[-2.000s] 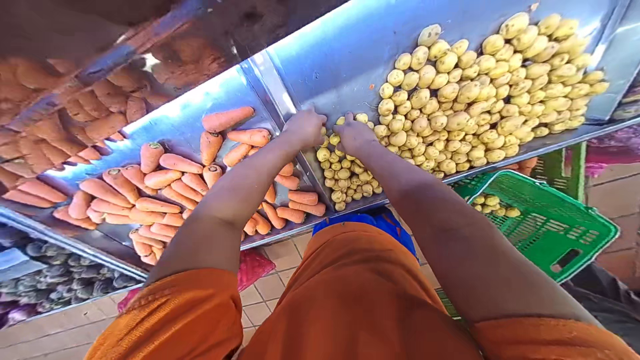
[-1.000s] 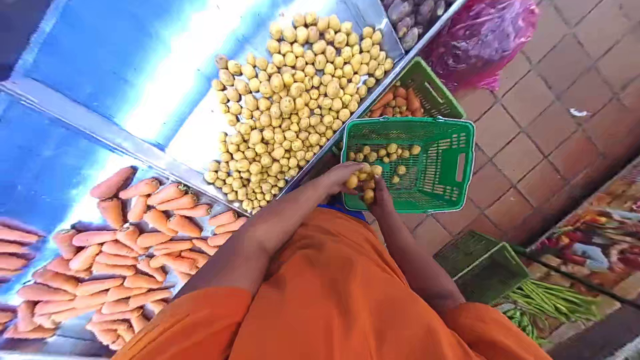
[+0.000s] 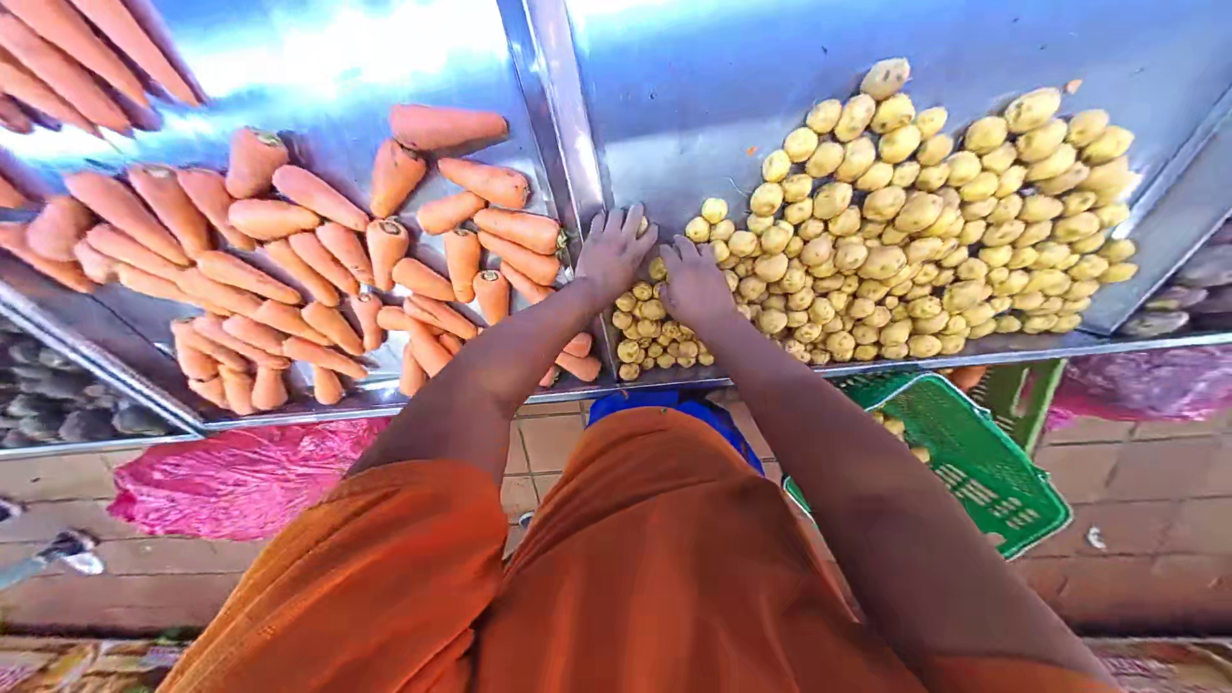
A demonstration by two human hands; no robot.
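My left hand lies at the left edge of the heap of small potatoes, beside the metal divider. Its fingers are slightly spread over a potato near the fingertips; whether it grips that potato cannot be told. Close to its right, my right hand reaches palm down onto the potatoes, fingers bent. What lies under its palm is hidden. Both hands are inside the potato compartment of the metal display. Carrots fill the compartment left of the divider.
Below the display's front edge, a green plastic basket holding some potatoes stands at the right. A pink plastic bag lies on the tiled floor at the left. Dark round produce sits in the far-left compartment.
One second ago both hands were over the green basket with potatoes in them; now they are back at the potato heap by the divider. The view has turned strongly.
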